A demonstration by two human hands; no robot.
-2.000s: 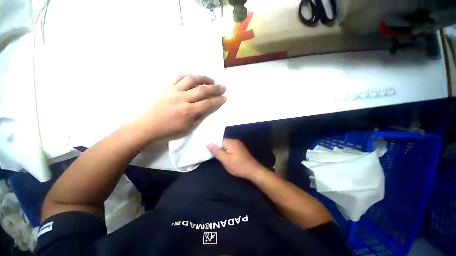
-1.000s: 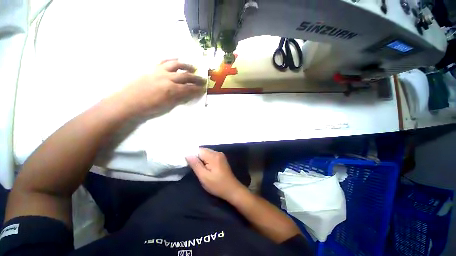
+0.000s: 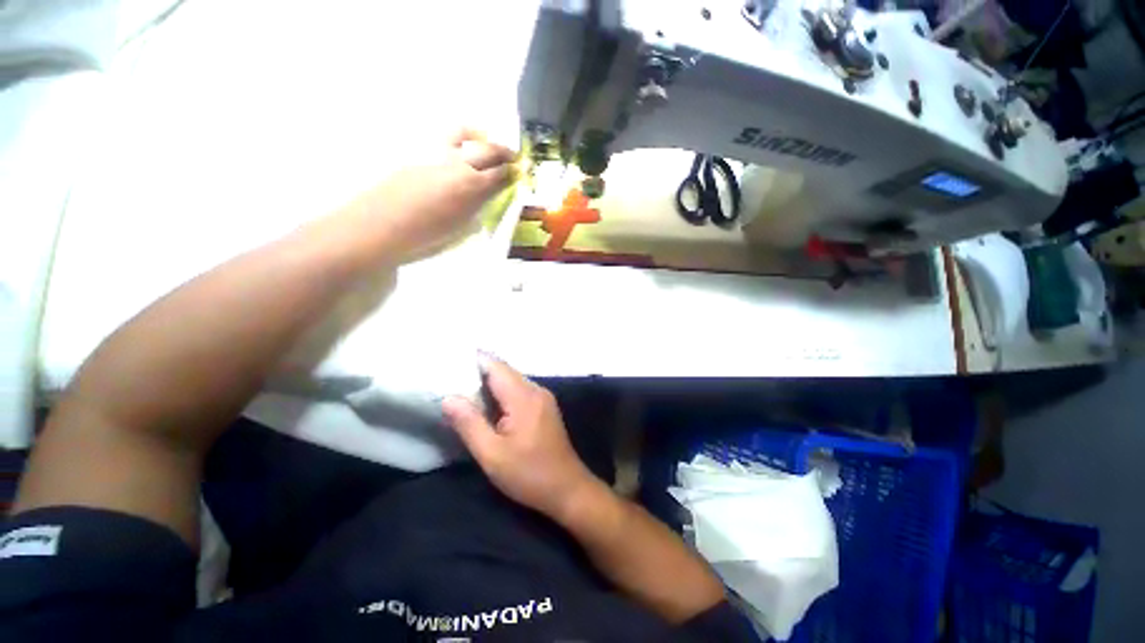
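Note:
White fabric (image 3: 339, 339) covers the left of the table and hangs over its front edge; much of it is overexposed. My left hand (image 3: 440, 195) presses on the fabric, its fingertips beside the needle area of the sewing machine (image 3: 779, 126). A yellowish patch of fabric (image 3: 500, 207) shows under those fingers. My right hand (image 3: 515, 433) is at the table's front edge, thumb and fingers pinching the fabric's near edge. The presser foot (image 3: 540, 157) is partly hidden by glare.
Scissors (image 3: 708, 191) with black handles lie on the machine bed behind orange-red tape (image 3: 568, 224). Below the table at right, a blue basket (image 3: 892, 528) holds white folded pieces (image 3: 760, 534). Another blue basket (image 3: 1023, 572) stands further right.
The view has shifted, showing more of the machine head. My left hand has moved forward to the needle area, and yellowish fabric now shows there. My right hand stays at the front edge.

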